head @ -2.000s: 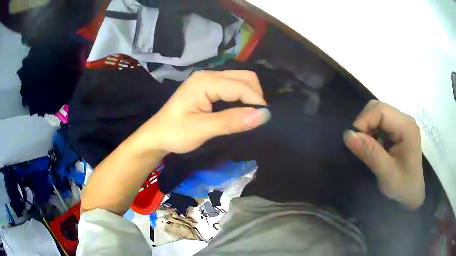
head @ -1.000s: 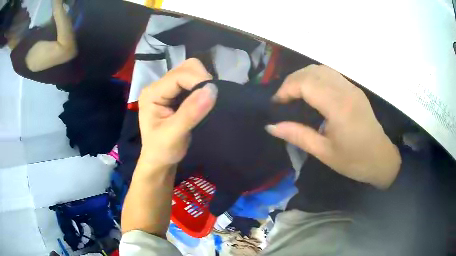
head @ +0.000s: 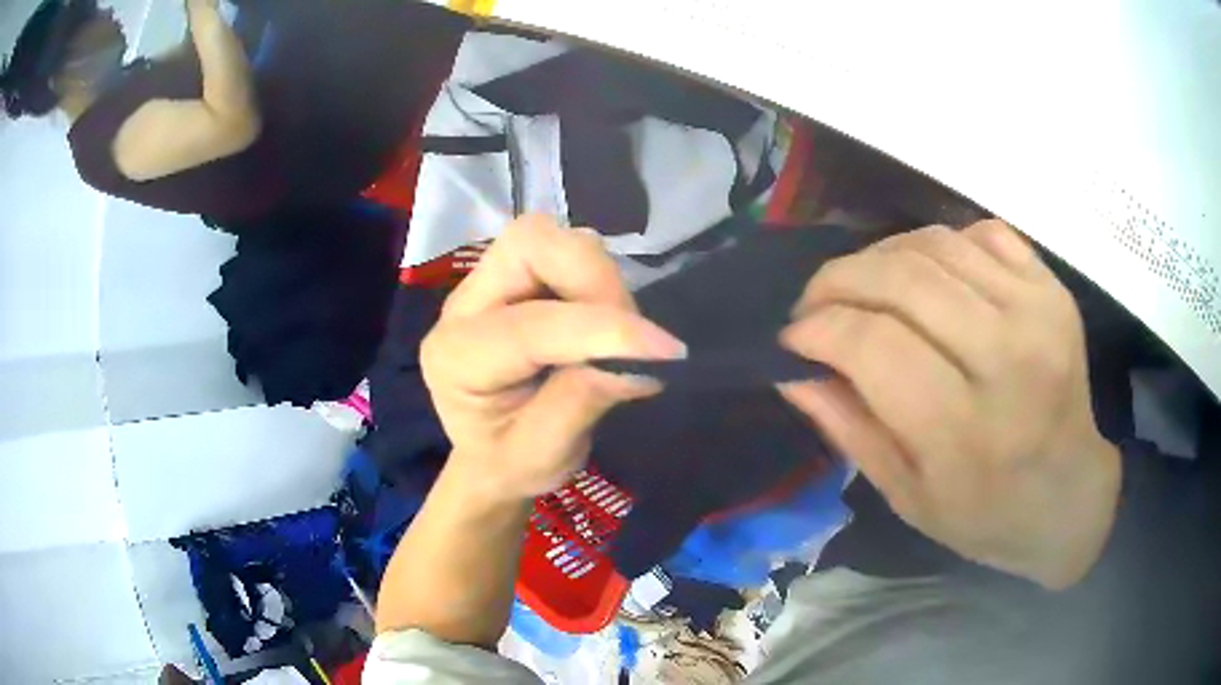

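Note:
A dark fabric panel (head: 723,428) hangs between my hands, above my lap and below the table edge. Its top edge is a thin dark ridge running level from hand to hand. My left hand (head: 536,355) pinches that edge between thumb and fingers at the left. My right hand (head: 951,388) pinches it between thumb and fingers at the right. The fingertips are a short gap apart. The lower part of the panel hangs in front of the basket.
The white table (head: 937,94) curves across the upper right, with a yellow strip (head: 473,7) at its edge. A red slotted basket (head: 569,582) and grey-white and dark cut pieces (head: 469,194) lie below it. A person in dark clothing (head: 174,127) is at the upper left.
My right hand has closed from an open pinch onto the panel's edge. The edge, curved over my left fingers before, now runs straight between both hands. The view has shifted slightly.

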